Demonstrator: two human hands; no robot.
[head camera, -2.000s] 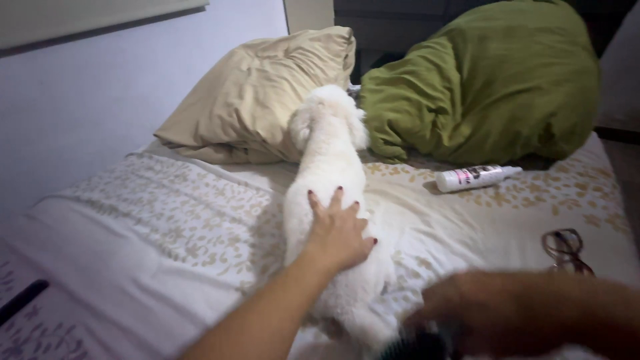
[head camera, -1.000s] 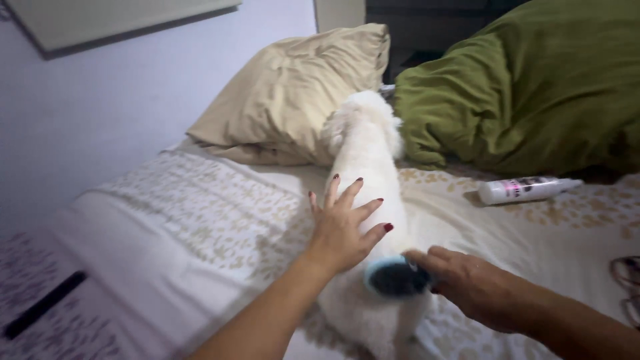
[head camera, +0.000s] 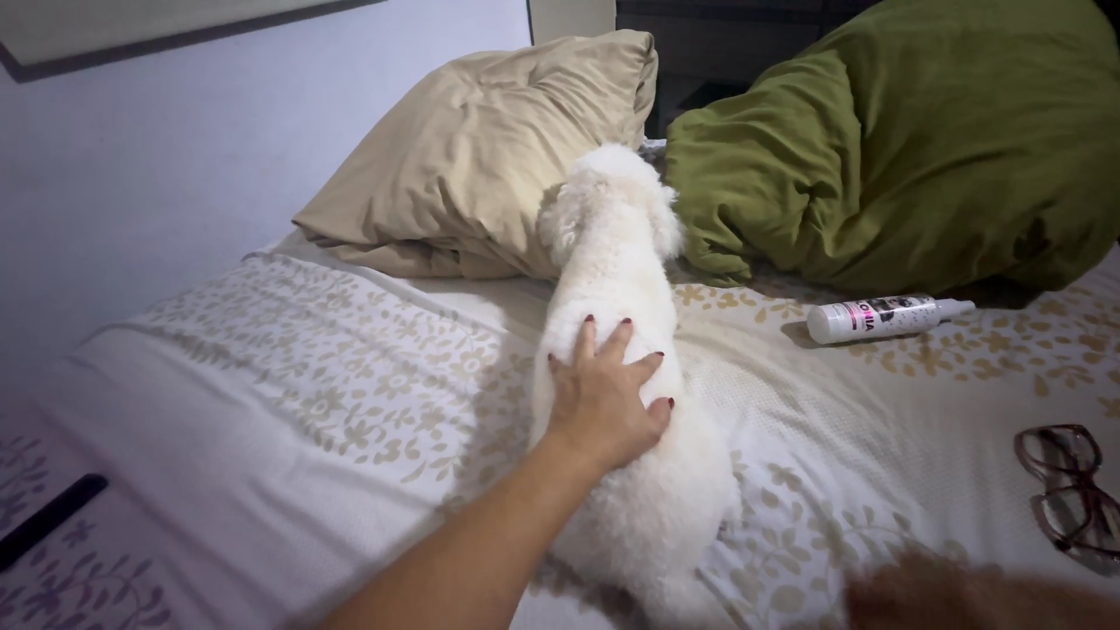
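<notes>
A small white dog (head camera: 612, 289) with curly fur sits on the bed, its back to me and its head facing the gap between two pillows. My left hand (head camera: 608, 394) lies flat on the middle of its back, fingers spread, gripping nothing. At the bottom right edge, my right hand (head camera: 971, 595) shows only as a brownish blur, to the right of the dog and apart from it. Whether its fingers hold anything cannot be made out, and no brush shows in the current view.
Beyond the dog stand a beige pillow (head camera: 490, 157) and a green pillow (head camera: 945, 149). A white spray bottle (head camera: 875, 318) lies right of the dog, eyeglasses (head camera: 1069, 490) nearer me. A dark elongated object (head camera: 52, 521) lies far left on the floral bedspread (head camera: 385, 385).
A second ago my right hand held a brush with a light blue rim against the dog's lower back; it has since moved down and right, off the dog. My left hand stays on the dog's back.
</notes>
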